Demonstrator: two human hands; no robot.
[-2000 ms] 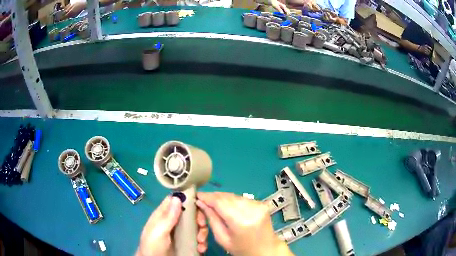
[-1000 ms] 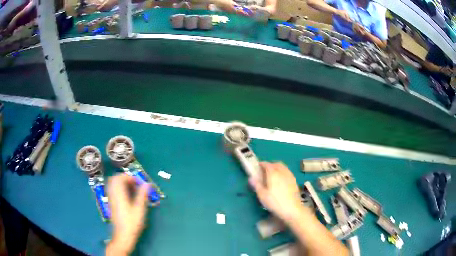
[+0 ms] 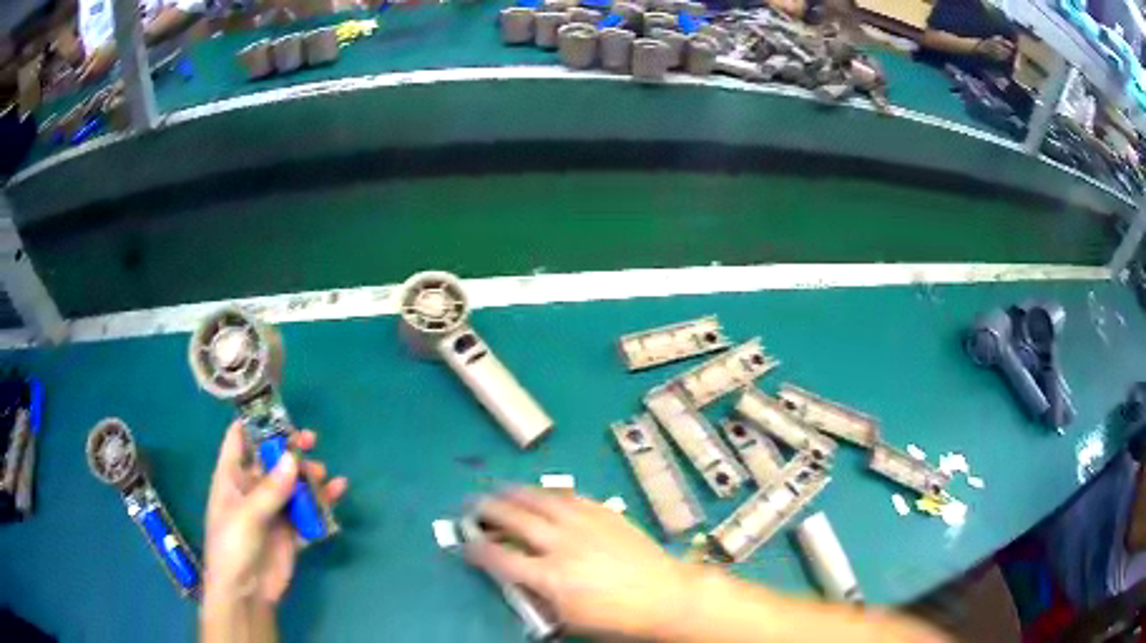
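My left hand (image 3: 258,528) holds a part-assembled fan (image 3: 235,356) by its open handle. A blue battery (image 3: 299,492) and a green circuit board show in the handle. My right hand (image 3: 566,553), blurred, has its fingers on a beige-grey handle cover (image 3: 528,612) low in the middle; the fingers hide its upper end. A closed fan (image 3: 503,396) lies behind, between the hands, its head near the rail. Another open fan (image 3: 161,540) with a blue battery lies at the left.
Loose handle covers (image 3: 654,477) lie in a group right of centre, with white and yellowish pieces (image 3: 940,506) beside them. Dark grey fans (image 3: 1024,358) lie far right. A black heap (image 3: 15,440) is at the left edge. A pale rail (image 3: 704,279) borders the green belt behind.
My left hand has lifted an open fan off the bench. My right hand has let go of the closed fan and moved down to a handle cover. The camera view has turned.
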